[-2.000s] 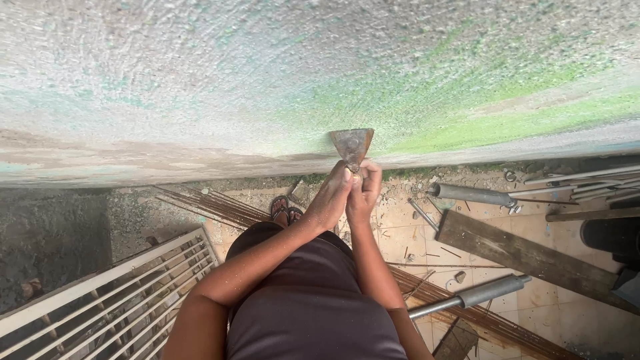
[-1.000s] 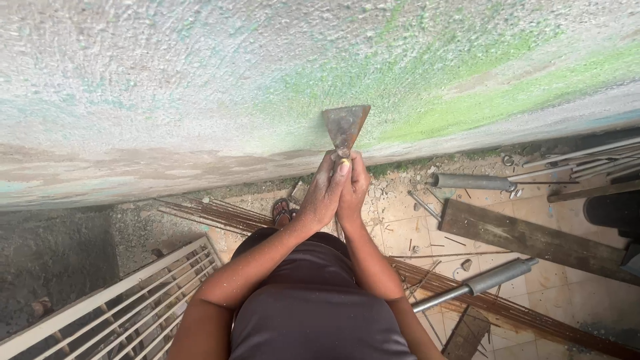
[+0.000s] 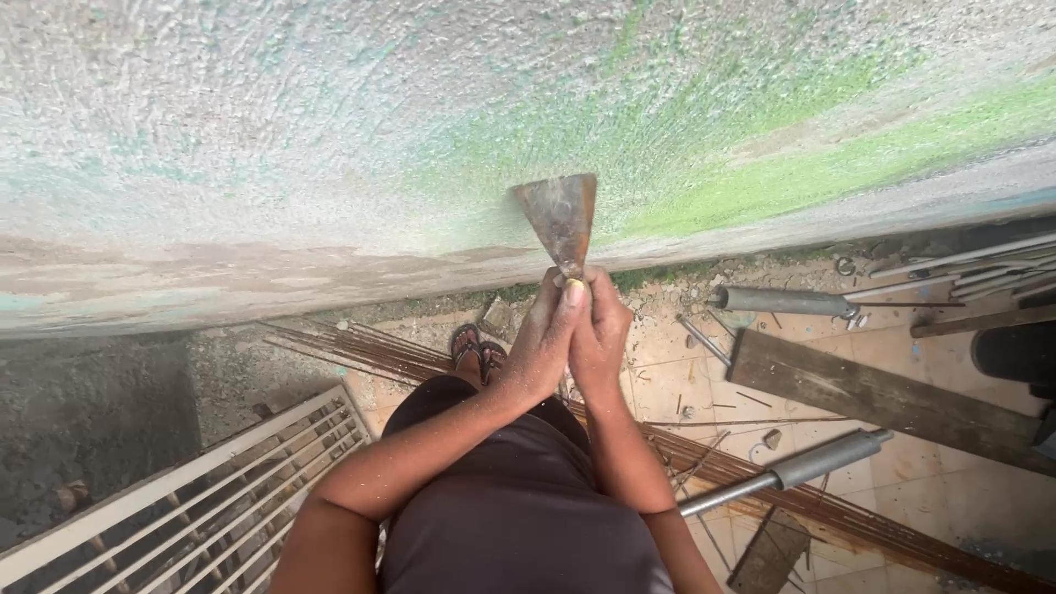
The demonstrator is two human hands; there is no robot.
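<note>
A rusty paint scraper (image 3: 563,216) has its broad blade edge up against the rough wall (image 3: 346,148), at the border of white and green paint. My left hand (image 3: 544,342) and my right hand (image 3: 601,334) are pressed together around the scraper's handle, which is mostly hidden between them. Which hand carries more of the grip cannot be seen. The wall shows worn white, green and bluish patches, with a bare brownish band low down.
A white metal grille (image 3: 206,487) lies at the lower left. Thin rusty rods (image 3: 825,503) cross the tiled floor near my feet. On the right are a wooden plank (image 3: 874,396), metal tubes with thick grey sleeves (image 3: 829,458), pale pipes (image 3: 990,264) and rubble.
Both hands have stayed together on the scraper. Its blade has shifted a little over the wall, and the hands' grip has closed up since the earliest frame.
</note>
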